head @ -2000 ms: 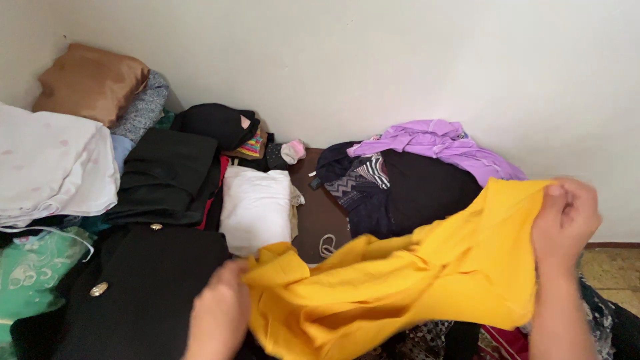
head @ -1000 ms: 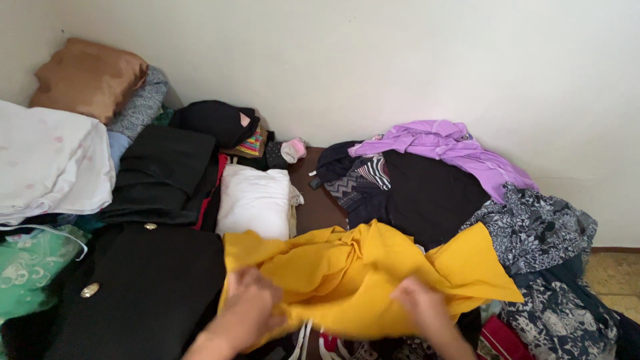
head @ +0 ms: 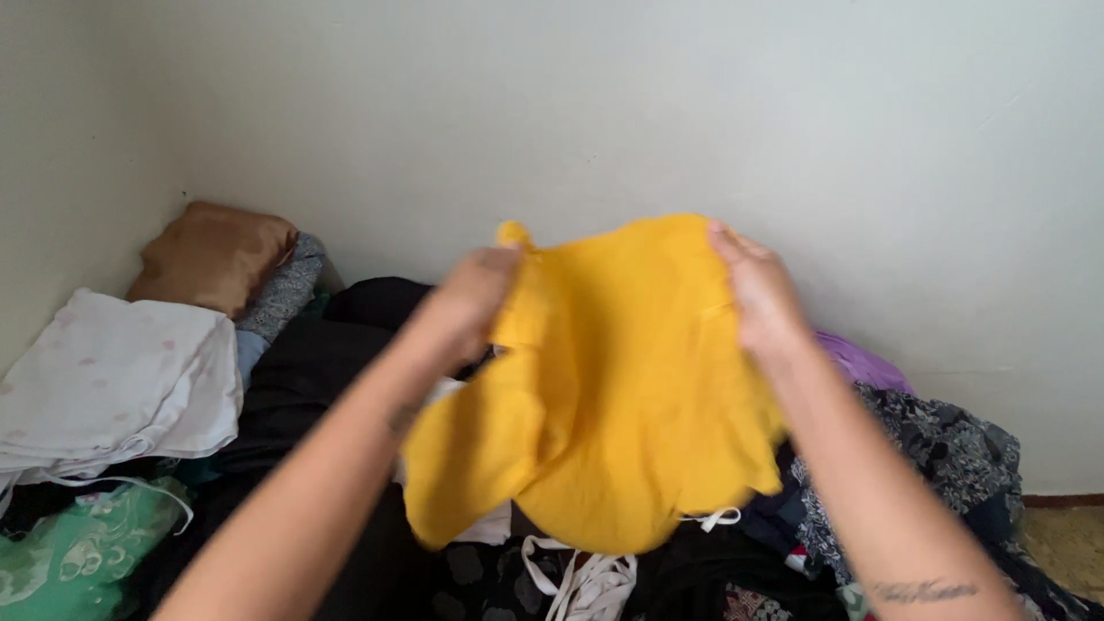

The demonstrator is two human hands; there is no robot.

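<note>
A yellow cloth garment [head: 630, 371] hangs in the air between my two hands, its lower edge loose and blurred by motion. My left hand [head: 483, 297] grips it at the upper left edge, where a small fold sticks up. At the upper right corner, my right hand [head: 752, 280] pinches the cloth between thumb and fingers. Behind and below the garment lies a spread of clothes, much of it hidden by the yellow cloth. White straps [head: 595, 586] show just under its lower edge.
On the left lie a folded white cloth [head: 121, 379], a brown satin cushion or bundle [head: 211, 259], black clothing [head: 302, 388] and green patterned fabric [head: 95, 552]. A dark floral garment [head: 940, 448] and a purple cloth [head: 862, 362] lie right. A pale wall [head: 604, 112] stands behind.
Both hands have risen with the yellow garment, which was low over the pile one second ago and now hangs upright in front of the wall. The view has tilted up.
</note>
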